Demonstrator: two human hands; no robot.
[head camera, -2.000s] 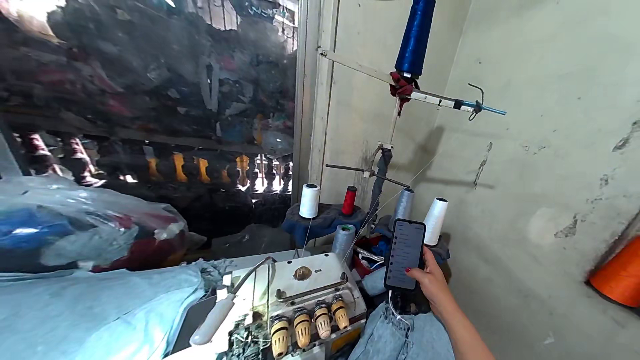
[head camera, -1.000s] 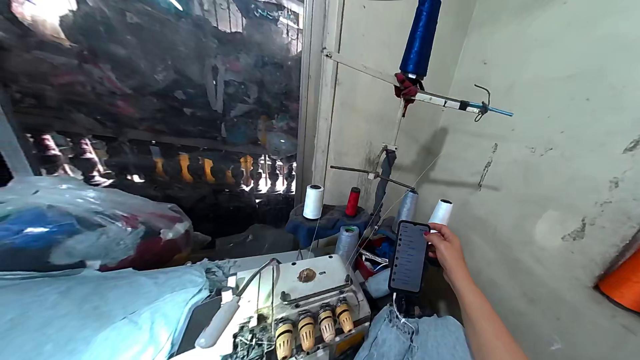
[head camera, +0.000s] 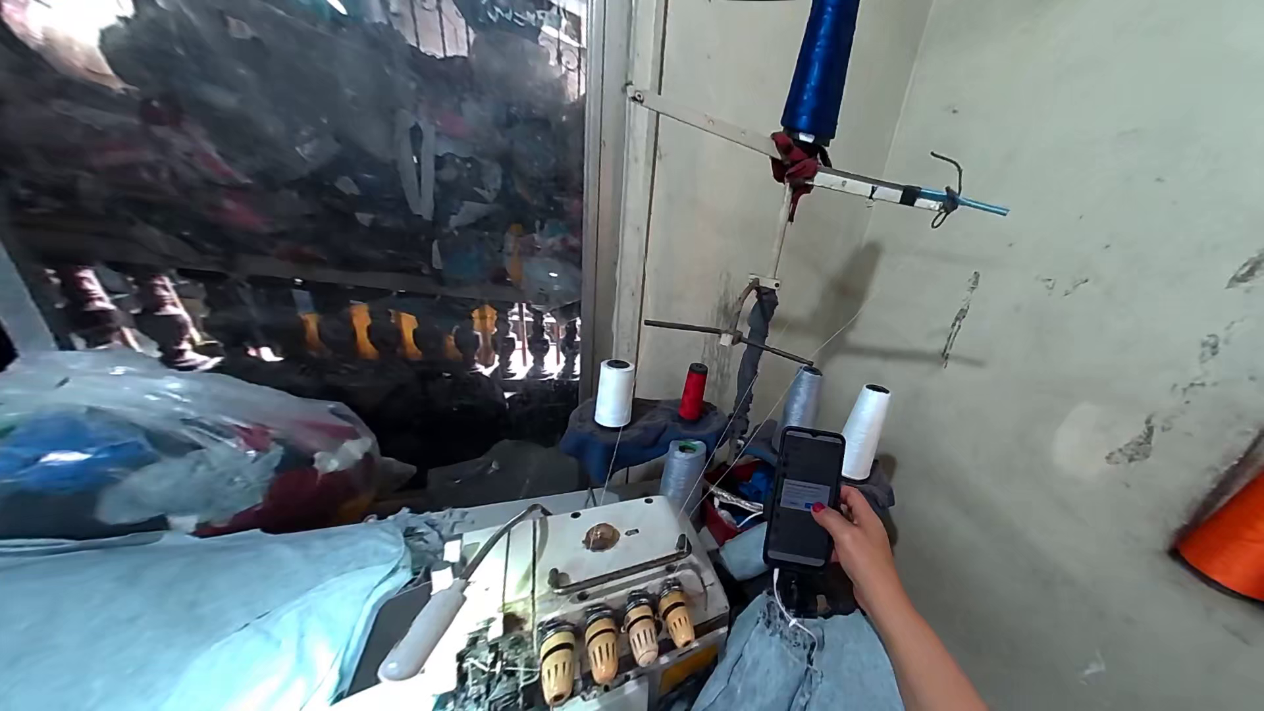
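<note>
My right hand (head camera: 857, 541) is on the right edge of a black smartphone (head camera: 805, 499), its thumb with a red nail over the lit screen. The phone stands upright, with a white cable (head camera: 787, 604) at its lower end. Whether the fingers grip it or a holder behind bears it, I cannot tell. Left of the phone is an overlock sewing machine (head camera: 617, 538) with several tan tension knobs (head camera: 601, 644) and a white lamp (head camera: 425, 630) on a bent neck. Light blue denim (head camera: 849, 664) lies below the phone. My left hand is not in view.
Thread cones stand behind the machine: white (head camera: 614, 393), red (head camera: 693, 391), grey-blue (head camera: 683, 472) and another white (head camera: 865, 433). A blue cone (head camera: 822, 69) sits on the thread stand (head camera: 770, 237). Blue fabric (head camera: 197, 622) and a plastic bag (head camera: 188, 434) are at left; an orange cone (head camera: 1229, 538) is at right.
The right thumb, over the phone's screen two seconds ago and at its upper right edge one second ago, is lower and over the screen again. A light box now shows on the screen.
</note>
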